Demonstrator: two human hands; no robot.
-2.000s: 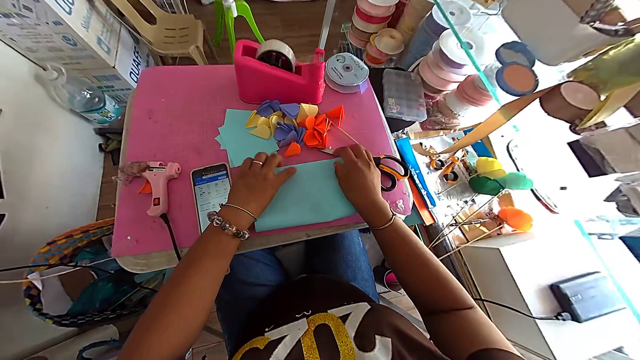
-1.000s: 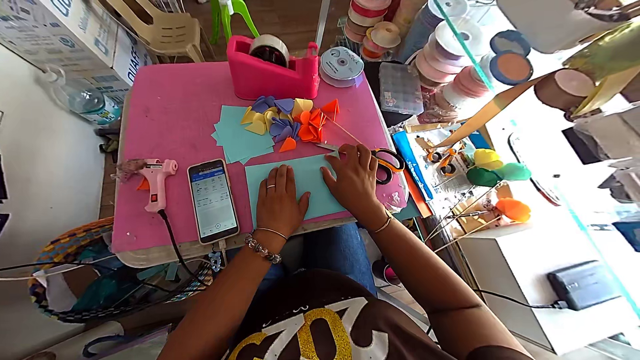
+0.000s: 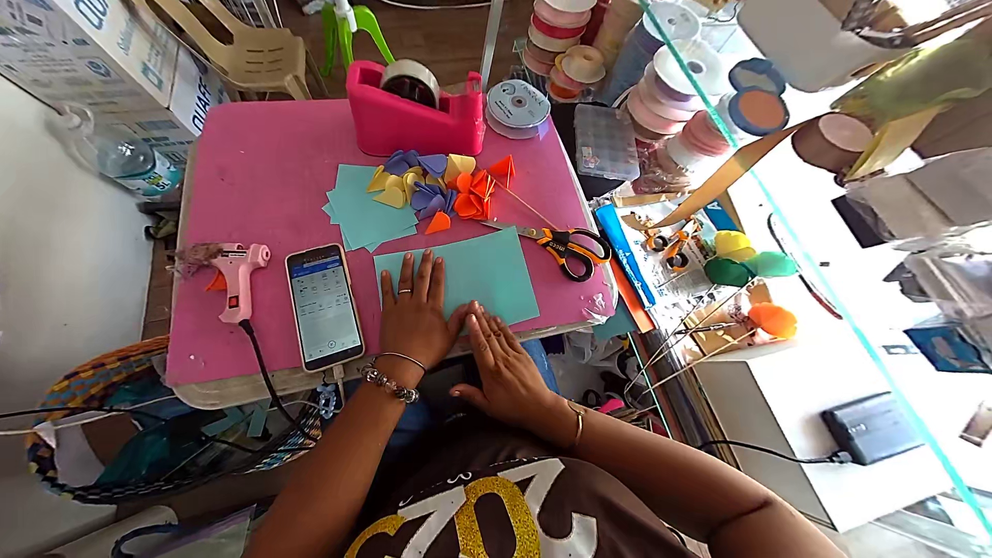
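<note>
My left hand (image 3: 416, 314) lies with fingers spread on the left part of a light-blue paper sheet (image 3: 496, 271) near the table's front edge. My right hand (image 3: 504, 364) has its fingertips at the sheet's lower edge, beside my left thumb. Behind the sheet are stacked light-blue paper pieces (image 3: 360, 209), with purple, yellow and orange folded paper petals (image 3: 434, 186) partly over them. Orange-and-black handled scissors (image 3: 570, 246) rest at the right, blades near the sheet's upper right corner. A lit smartphone (image 3: 324, 306) lies left of my left hand.
On the pink table (image 3: 256, 170) are a pink glue gun (image 3: 242, 279), a pink tape dispenser (image 3: 418, 116) and a ribbon spool (image 3: 518, 106). A woven basket (image 3: 93, 364) stands at the lower left. Ribbon rolls and a glass edge (image 3: 775, 205) are at the right.
My right hand has moved from the sheet's upper right part down to its lower edge, near my left thumb. My left hand has shifted left, and the sheet appears slightly turned.
</note>
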